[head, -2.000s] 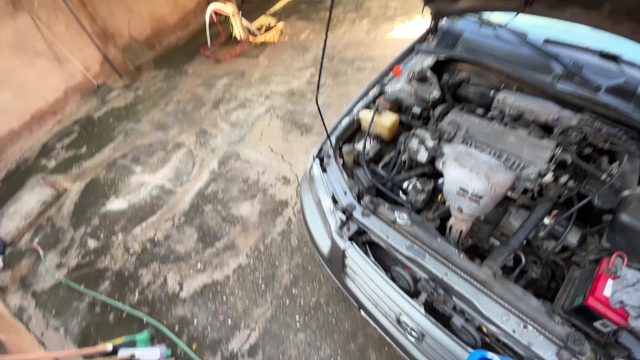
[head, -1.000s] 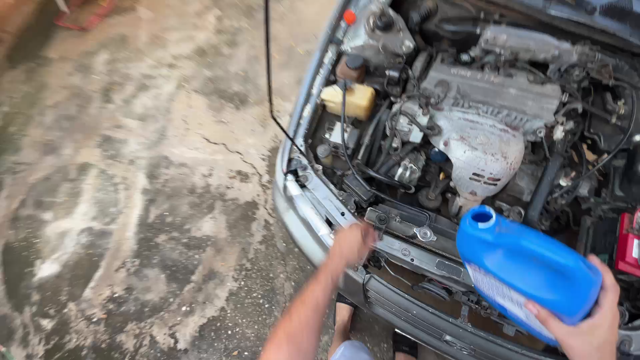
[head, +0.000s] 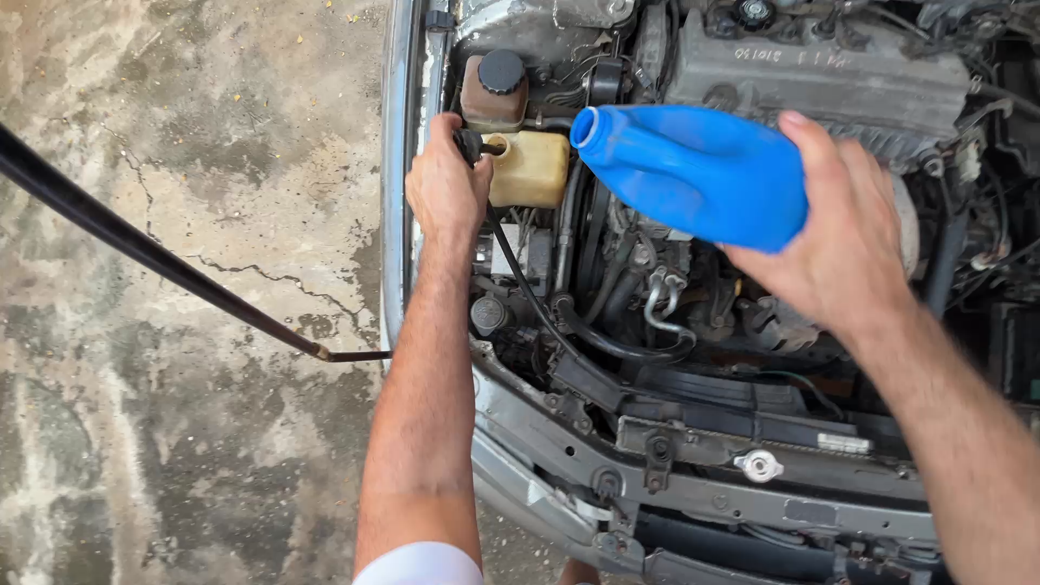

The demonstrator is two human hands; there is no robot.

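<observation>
My left hand (head: 449,180) grips a black cap (head: 469,146) with a thin black hose (head: 520,272) attached, held at the left side of a yellowed plastic coolant reservoir (head: 536,169). The reservoir's round filler neck shows uncovered beside the cap. In my right hand (head: 845,219) is a blue plastic jug (head: 691,175), tilted on its side, its uncapped mouth pointing left and hanging just right of and above the reservoir. No liquid is seen leaving the jug. My palm and fingers hide the jug's base.
Behind the reservoir stands a brownish reservoir with a black cap (head: 500,73). The engine cover (head: 821,73) lies at the upper right. A metal radiator cap (head: 759,465) sits on the front crossmember. A black rod (head: 162,256) crosses the concrete floor (head: 203,406) at the left.
My left hand has moved from the front edge of the engine bay to the yellowed reservoir and now holds the cap. The blue jug has moved to beside that reservoir. The view is closer.
</observation>
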